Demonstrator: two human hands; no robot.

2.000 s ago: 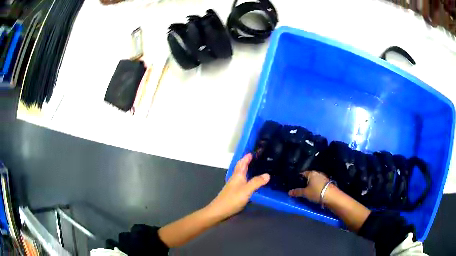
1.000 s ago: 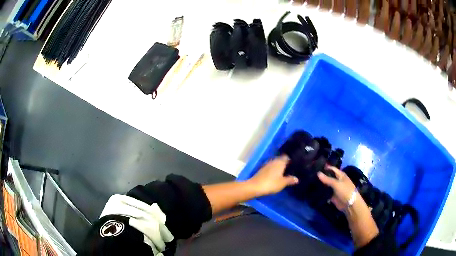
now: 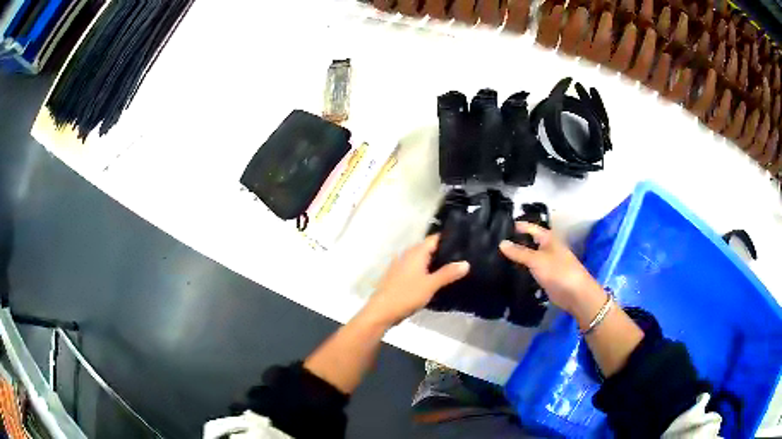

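My left hand (image 3: pixel 418 279) and my right hand (image 3: pixel 553 267) hold a bunch of nested black curved handles (image 3: pixel 480 257) between them, at the white table top, left of the blue crate (image 3: pixel 570 377). Another bunch of black curved handles (image 3: pixel 486 139) lies just beyond it. A loose cluster of black looped handles (image 3: pixel 573 133) is right of that bunch. The crate is tilted; my right forearm covers part of it and its contents are mostly hidden.
A black zip pouch (image 3: pixel 297 163) lies left on a pinkish sheet, with a clear narrow container (image 3: pixel 339 89) behind it. Long black strips (image 3: pixel 116 64) lie far left. Brown curved handles (image 3: pixel 634 43) stand in rows along the far side. One black handle (image 3: pixel 739 243) lies behind the crate.
My hands have lifted a bunch of black handles out of the blue crate and brought it left to the table, near the other bunch. The view has shifted.
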